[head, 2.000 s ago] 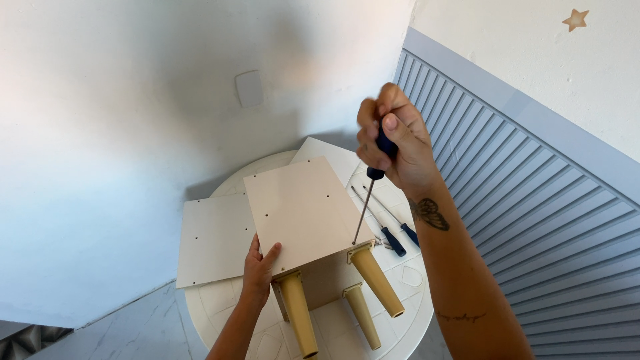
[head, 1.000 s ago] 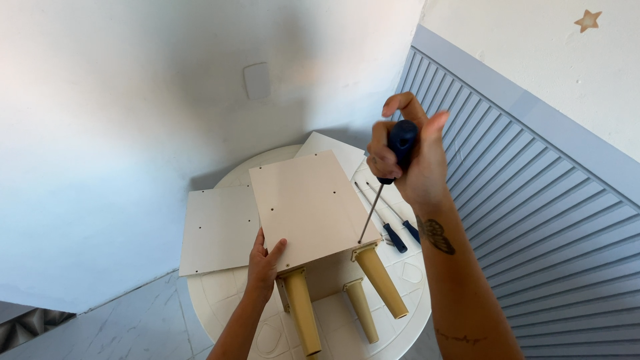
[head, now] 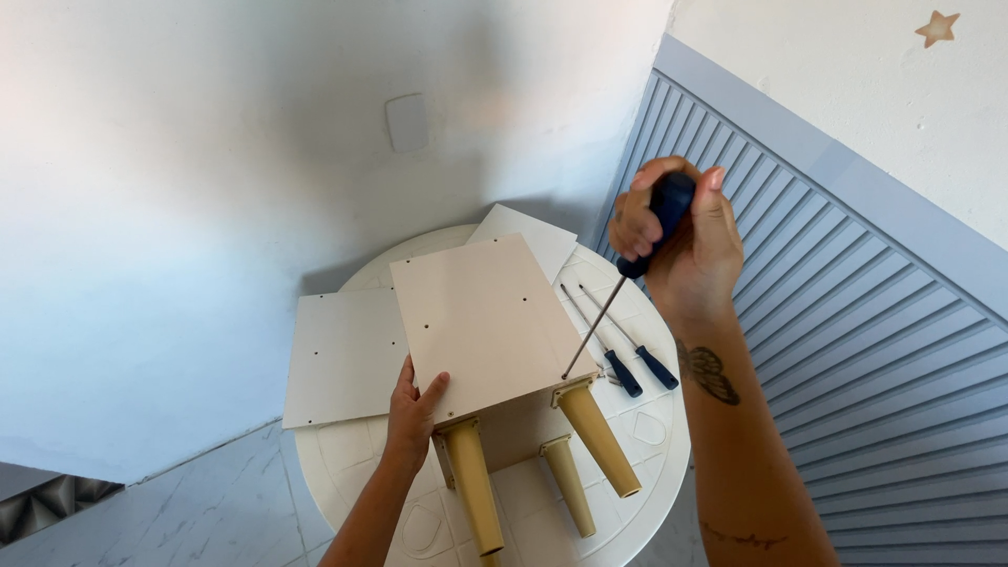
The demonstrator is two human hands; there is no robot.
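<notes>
My right hand (head: 685,228) grips the dark blue handle of a screwdriver (head: 602,311). The tip meets a screw hole at the lower right corner of a white drilled panel (head: 480,315). That panel joins a board carrying tapered tan furniture legs, one at the left (head: 472,488), one at the right (head: 598,441) and a farther one (head: 568,484) between them. My left hand (head: 416,409) holds the panel's lower left edge, thumb on its face. A screw head shows near the panel's lower left corner.
Two more screwdrivers (head: 622,374) (head: 656,367) and small metal screws (head: 608,378) lie on the round white table (head: 661,480), right of the panel. A second drilled panel (head: 346,354) lies at the left, another white board (head: 535,236) behind. Walls stand behind and at the right.
The fingers of my right hand have shifted around the screwdriver handle, while its tip stays at the panel's corner. My left hand keeps its place on the panel.
</notes>
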